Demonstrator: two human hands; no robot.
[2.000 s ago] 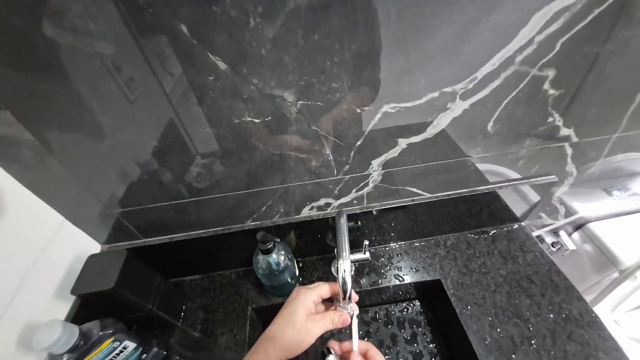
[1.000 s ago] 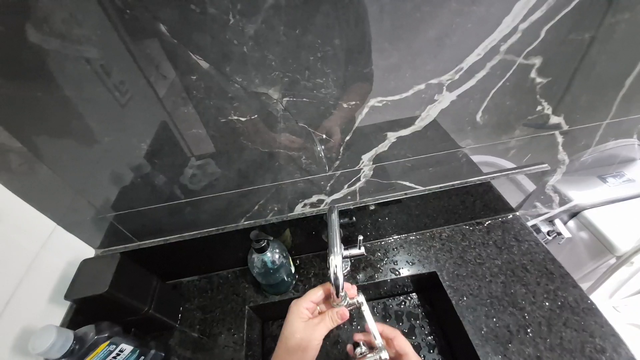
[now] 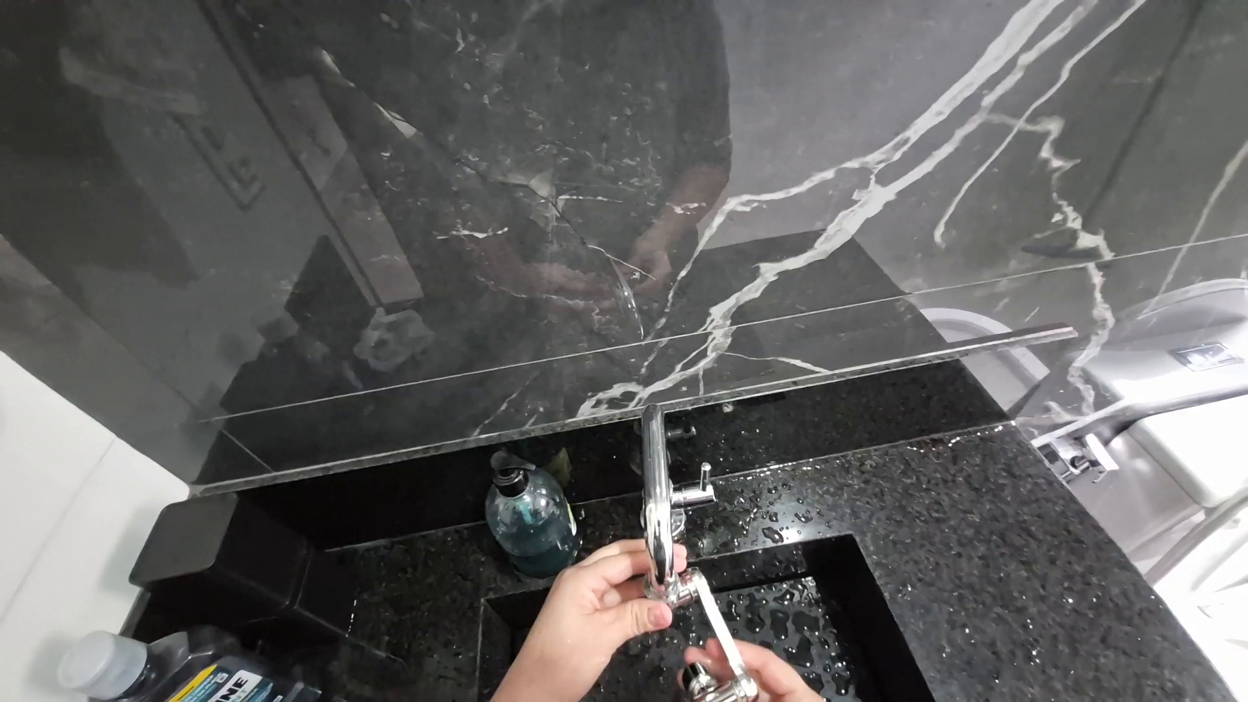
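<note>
The chrome faucet [image 3: 656,478] arches over a black stone sink [image 3: 858,604], its lever handle [image 3: 694,495] on the right. At the spout's end sits a chrome swivel arm [image 3: 720,619], slanting down to the right. My left hand [image 3: 609,604] grips the joint at the spout's tip, thumb in front, fingers behind the spout. My right hand [image 3: 756,668], partly cut off by the bottom edge, holds the lower end of the swivel arm, where a round chrome nozzle piece [image 3: 698,680] shows.
A soap pump bottle [image 3: 531,522] with bluish liquid stands left of the faucet. A black box-like container [image 3: 224,561] and a dark bottle with a grey cap [image 3: 102,663] are at the lower left. Water drops dot the granite counter [image 3: 975,546]. A toilet [image 3: 1199,439] is at the right.
The swivel arm hung nearly straight down two seconds ago; it now slants out to the right. My right hand has moved right with its lower end. My left hand stays at the spout's tip.
</note>
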